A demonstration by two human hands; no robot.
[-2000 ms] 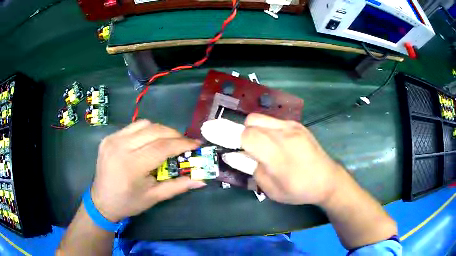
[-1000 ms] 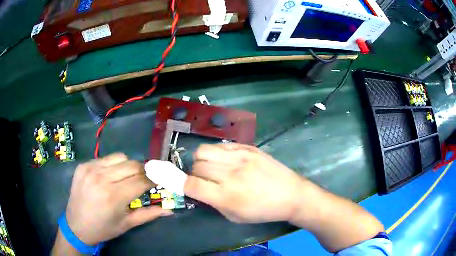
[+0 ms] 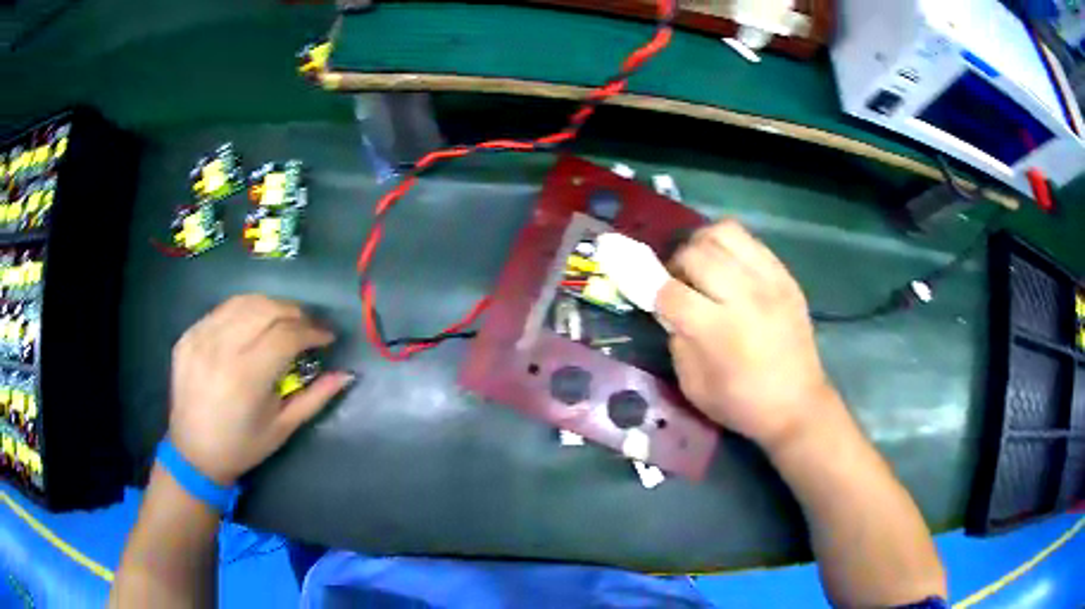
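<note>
The dark red test fixture (image 3: 512, 339) lies tilted on the green mat, with a rectangular opening and black knobs. My right hand (image 3: 738, 327), with a white finger cot on it, holds a power supply board (image 3: 604, 293) at the upper part of the opening; its fingertips are partly hidden. Thin silvery metal pieces show in the opening below that board. My left hand (image 3: 256, 375) is to the left of the fixture, with a blue band on the wrist. It holds a second board (image 3: 298, 376), mostly hidden by the fingers.
Several boards (image 3: 274, 228) lie at the left. A full black parts tray (image 3: 74, 309) stands at far left, another black tray (image 3: 1041, 399) at far right. Twisted red and black leads (image 3: 371, 268) loop left of the fixture. The shelf (image 3: 500, 86) and white meter (image 3: 940, 71) are behind.
The hands have moved apart. My left hand is now away from the fixture with a board, and my right hand is at the opening with another board. The whole view has shifted.
</note>
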